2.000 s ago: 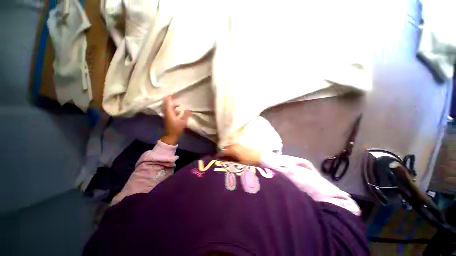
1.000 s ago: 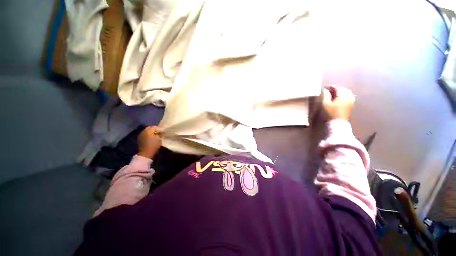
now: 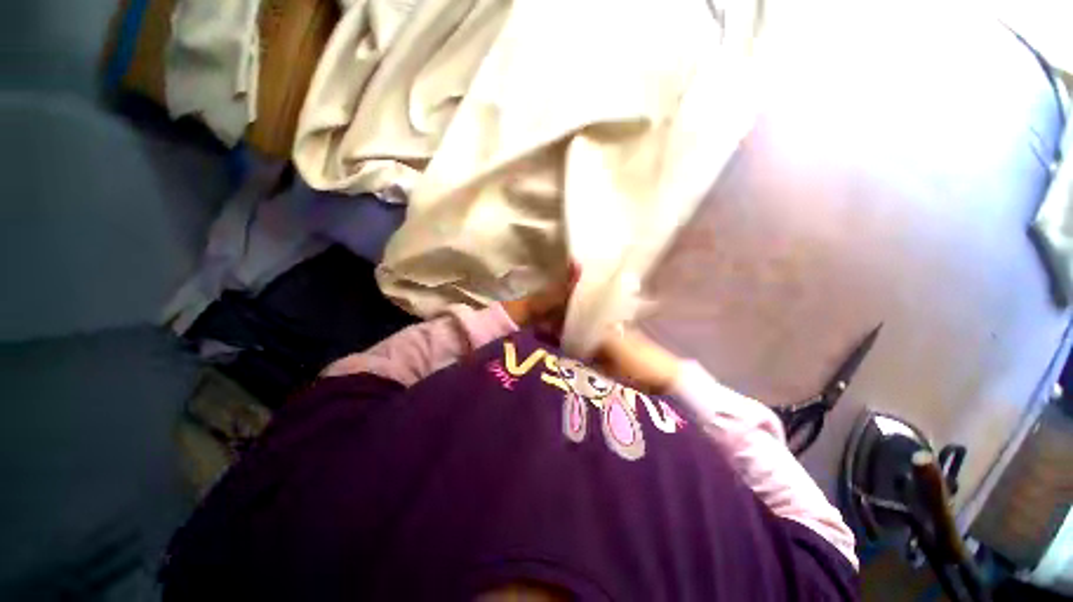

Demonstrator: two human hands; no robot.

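The cream fabric [image 3: 506, 176] lies in folds over the table and is gathered close to my chest. My left hand [image 3: 544, 306] is at the fabric's near edge, partly hidden by cloth; its fingers are hard to make out. My right hand [image 3: 630, 353] is beside it, blurred, against the fabric strip that hangs toward my chest, and its grip is unclear. The black-handled shears [image 3: 833, 388] lie on the table to the right of my right sleeve.
The iron [image 3: 882, 470] stands at the table's near right end. A cardboard box [image 3: 288, 77] with a hanging cream scrap [image 3: 214, 65] is at upper left. A dark bundle [image 3: 312, 312] lies left of my left arm. The purple-blue table cover [image 3: 847, 247] shows at right.
My hands, apart one second ago, have come together at my chest. The fabric's right part has been drawn leftward and toward me, baring more table cover. The shears are uncovered again.
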